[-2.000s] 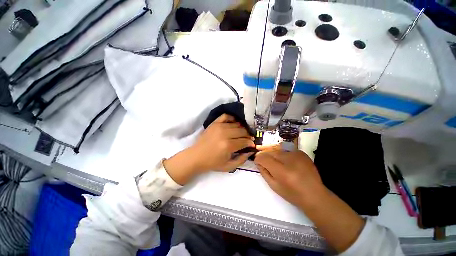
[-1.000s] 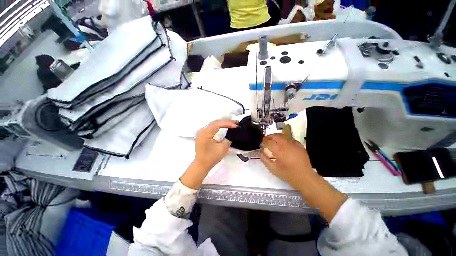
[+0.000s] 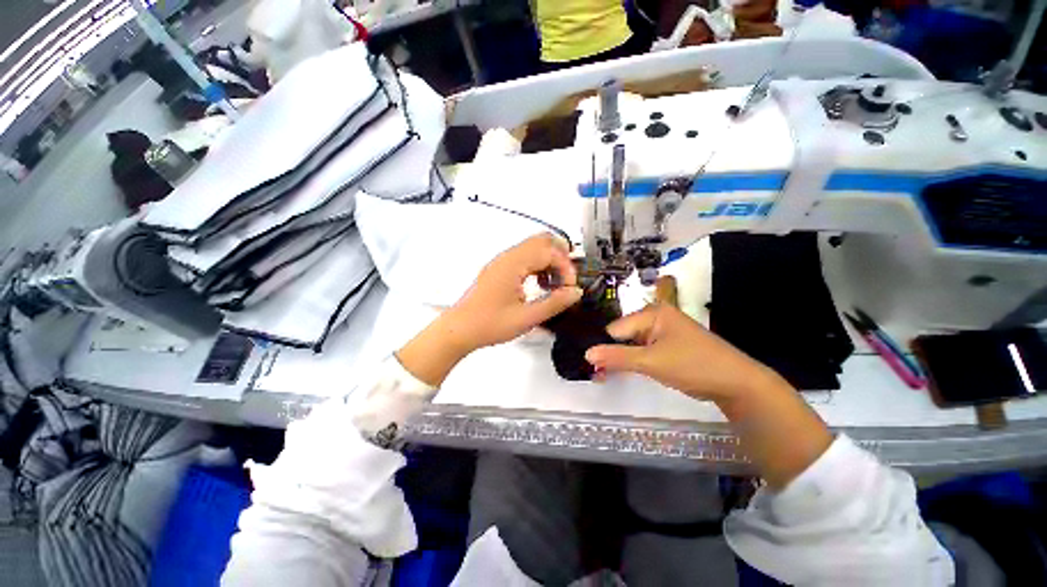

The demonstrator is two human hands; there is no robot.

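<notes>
The black fabric piece (image 3: 574,349) lies at the needle area, its lower part spread toward me. My left hand (image 3: 513,296) is left of the needle, thumb and fingers pinched on the black piece's upper left part. My right hand (image 3: 668,352) pinches its right edge just in front of the foot. The presser foot and needle (image 3: 611,275) are above the cloth, between the hands; whether the foot is down cannot be told. A pale garment panel (image 3: 431,247) with a dark edge spreads left of the needle.
The white sewing machine (image 3: 746,149) stands behind. A stack of black pieces (image 3: 775,304) lies right of the needle, then pens (image 3: 886,347) and a dark phone (image 3: 985,365). Layered panels (image 3: 287,149) are upper left. A blue bag (image 3: 201,527) and striped bundles (image 3: 103,493) are below the table.
The camera view has tilted up from the earliest frame. The black piece now extends further toward me. My right hand has moved back from the foot onto its edge; my left hand has moved nearer the needle.
</notes>
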